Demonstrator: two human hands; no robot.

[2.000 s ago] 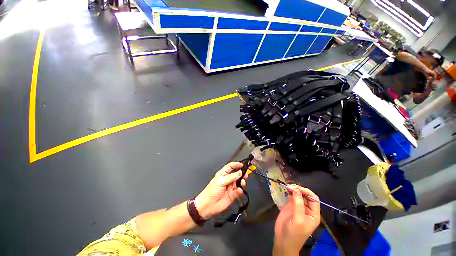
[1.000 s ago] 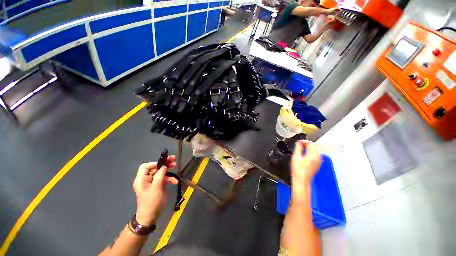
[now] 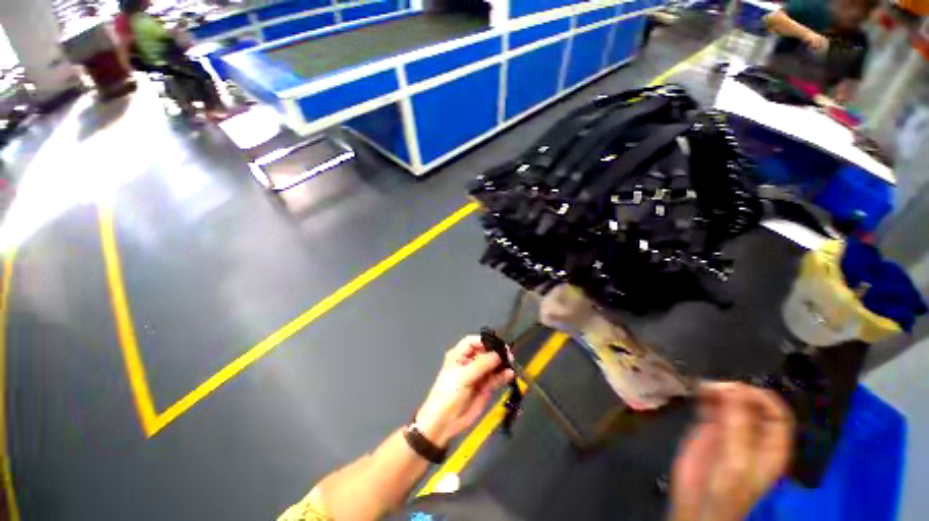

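Note:
My left hand (image 3: 467,385) is shut on the end of a black strap (image 3: 510,405), held in the air left of the bench; the rest of the strap hangs down below the fingers. My right hand (image 3: 735,448) is blurred at the lower right, in front of the bench edge, with its fingers bent together. Whether it holds a thin rod cannot be made out. The strap pile (image 3: 621,198), black with many small shiny metal glints, lies on the dark bench (image 3: 759,275).
A whitish tub (image 3: 818,305) with a blue and yellow cloth (image 3: 878,288) sits at the right. A crumpled pale bag (image 3: 621,356) hangs at the bench edge. A blue crate (image 3: 866,458) is below right. A blue-and-white conveyor machine (image 3: 458,97) and people are behind.
The view has swung left, so pile and tub sit further right. The left hand still holds the strap. The right hand has moved back from the dark pot beside the tub towards the wearer.

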